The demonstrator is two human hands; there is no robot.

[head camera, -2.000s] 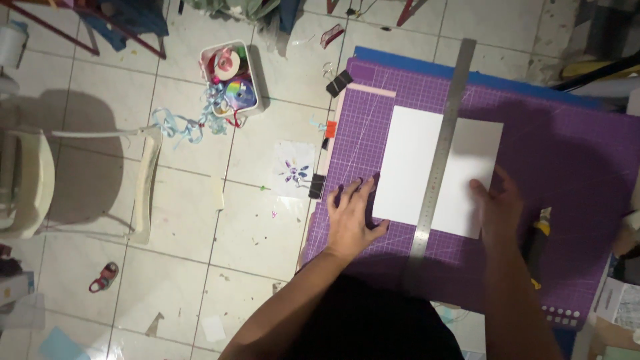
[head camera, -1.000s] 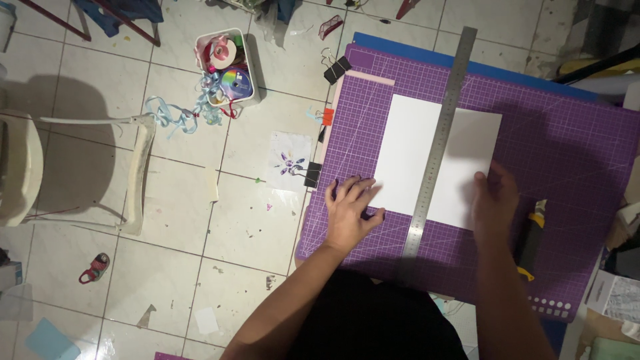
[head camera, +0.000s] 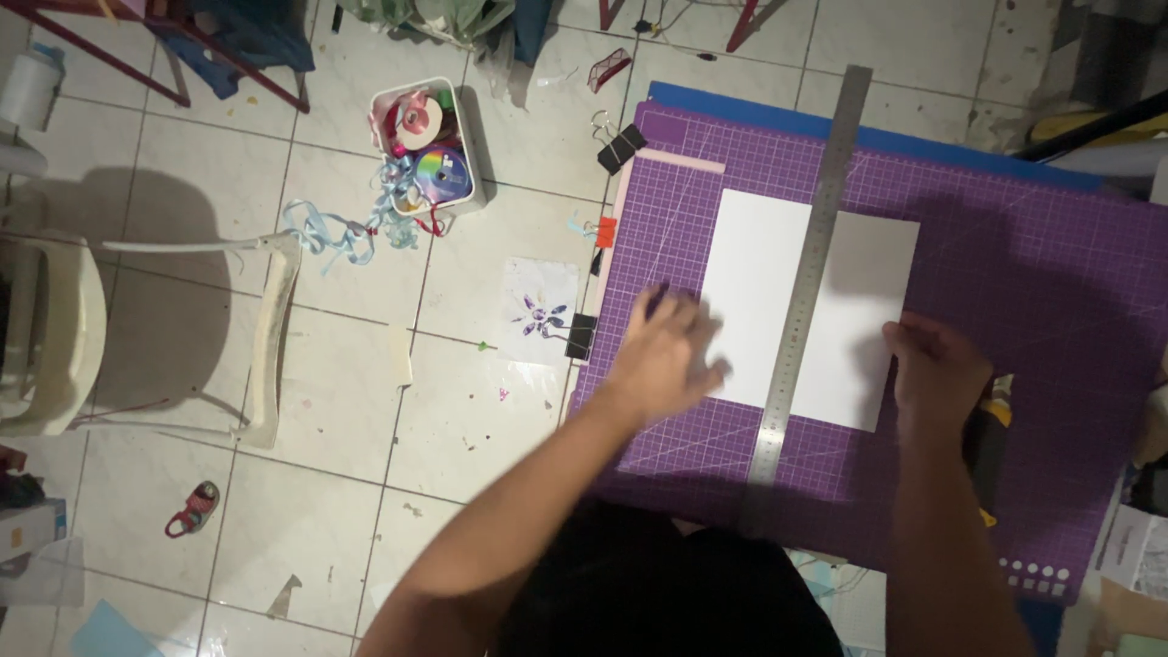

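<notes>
A white sheet of paper (head camera: 757, 292) lies on a purple cutting mat (head camera: 1013, 265), with a long steel ruler (head camera: 808, 283) lying across it. My left hand (head camera: 669, 356) is blurred over the mat at the paper's left edge, fingers apart, holding nothing. At the sheet's right edge, my right hand (head camera: 935, 370) has thumb and fingers close together; whether they pinch the paper cannot be told. A yellow and black tool (head camera: 990, 447), perhaps a utility knife, lies on the mat, partly hidden behind my right forearm.
Black binder clips (head camera: 622, 149) and an orange one (head camera: 606, 232) grip the mat's left side. On the tiled floor are a white basket of ribbon spools (head camera: 474, 178), a clear sheet with purple shapes (head camera: 538, 310) and a white plastic chair (head camera: 274, 347).
My left hand, spread on the mat beside the paper a second ago, is now blurred by motion. My right hand stays by the sheet's right edge. Paper and ruler keep their places on the mat.
</notes>
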